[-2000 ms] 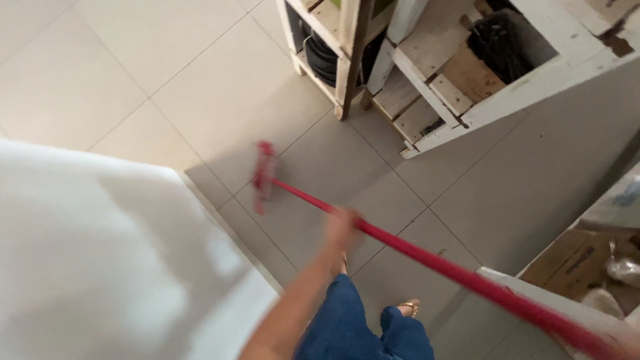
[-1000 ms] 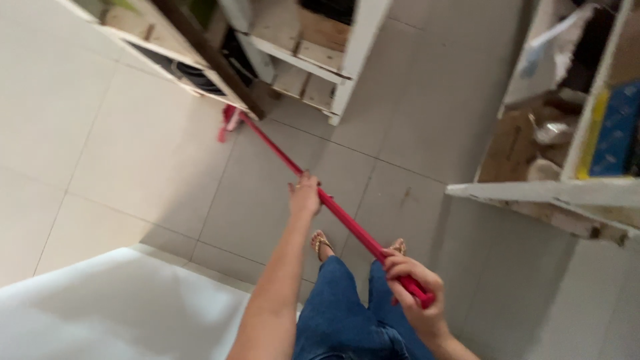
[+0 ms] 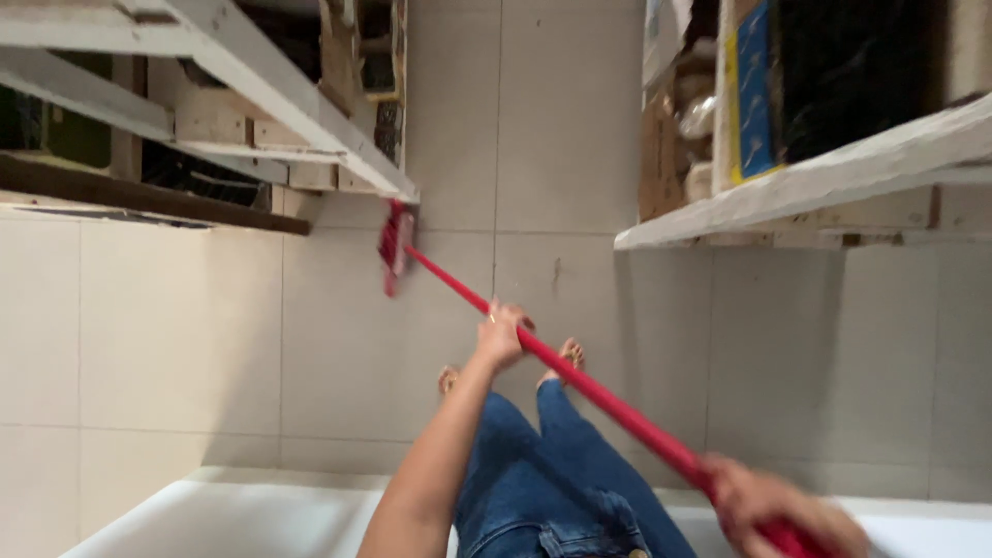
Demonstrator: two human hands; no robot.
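Observation:
A red-handled broom [image 3: 620, 411] slants across the view from lower right to upper left. My left hand [image 3: 504, 335] grips the middle of its handle, above my feet. Toward the handle's upper end, at the lower right, my right hand [image 3: 775, 504] is closed around it, somewhat blurred. The red and pinkish broom head [image 3: 397, 246] rests on the grey tiled floor [image 3: 558, 186], by the foot of a white wooden shelf on the left. Motion blurs its bristles.
White wooden shelves [image 3: 310, 116] with stored items stand at the upper left. Another white shelf unit [image 3: 806, 186] on the right holds a blue and yellow box [image 3: 752, 93] and a cardboard box [image 3: 659, 155]. A white surface [image 3: 256, 504] runs along the bottom, behind my legs.
The view has turned and shifted strongly. My right hand, out of sight two seconds ago, shows on the handle one second ago and now. The broom head remains near the left shelf's foot.

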